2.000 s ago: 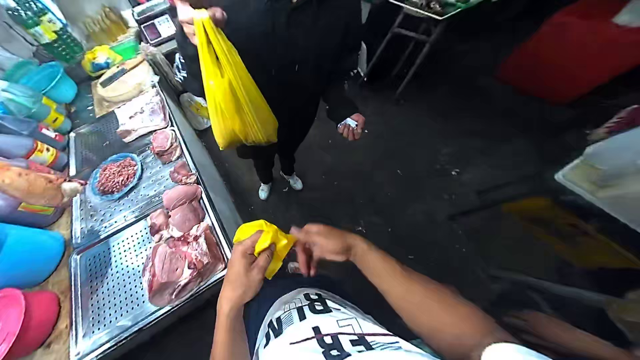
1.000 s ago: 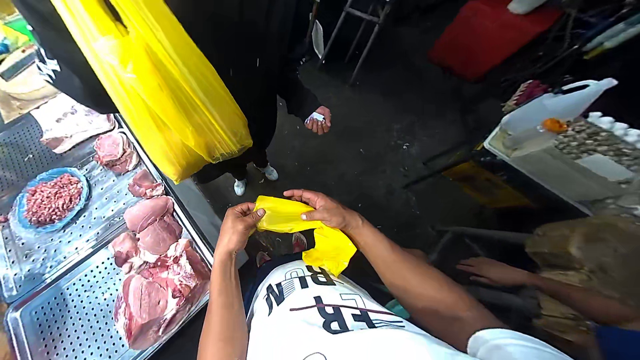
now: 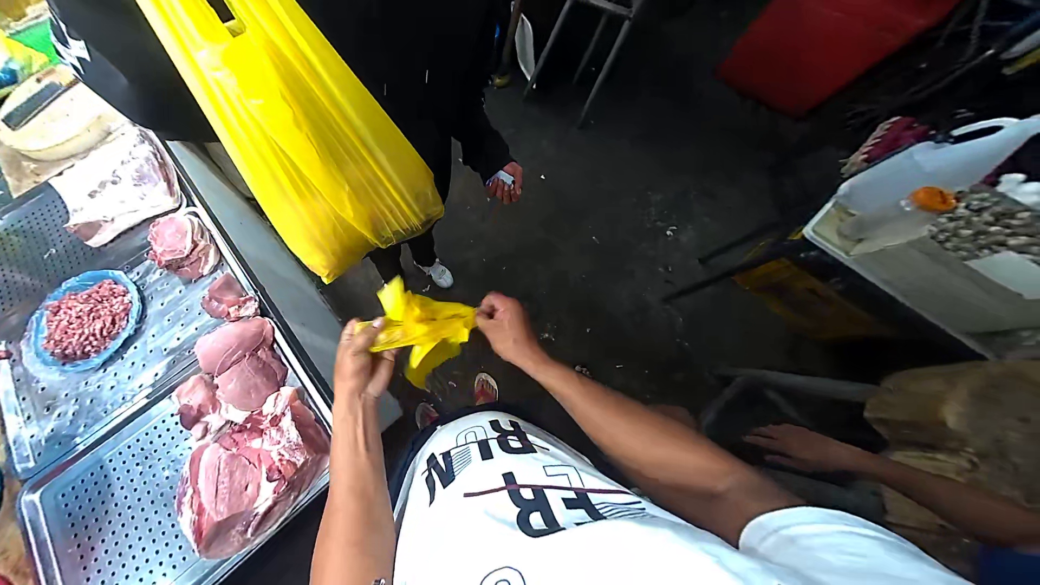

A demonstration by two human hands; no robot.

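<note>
A crumpled yellow plastic bag [image 3: 426, 321] is stretched between my two hands in front of my shirt. My left hand [image 3: 363, 357] grips its left side, and my right hand [image 3: 505, 325] pinches its right end between the fingers. Above my hands hangs a large filled yellow plastic bag [image 3: 325, 154], in front of a person in dark clothes; the grip on its handles is out of view. That person's other hand [image 3: 505, 183] holds something small and pale.
Perforated metal trays [image 3: 106, 504] at left hold raw meat pieces [image 3: 252, 471] and a blue-lined dish of ground meat [image 3: 88, 319]. At right are a white container [image 3: 837, 227] with shellfish, a plastic jug [image 3: 934, 175] and another person's hand [image 3: 800, 447]. A metal-legged stand [image 3: 605, 65] is ahead.
The small yellow bag has shifted from a flatter spread to a bunched shape between my hands. The large yellow bag appears much closer than two seconds ago. The view has turned.
</note>
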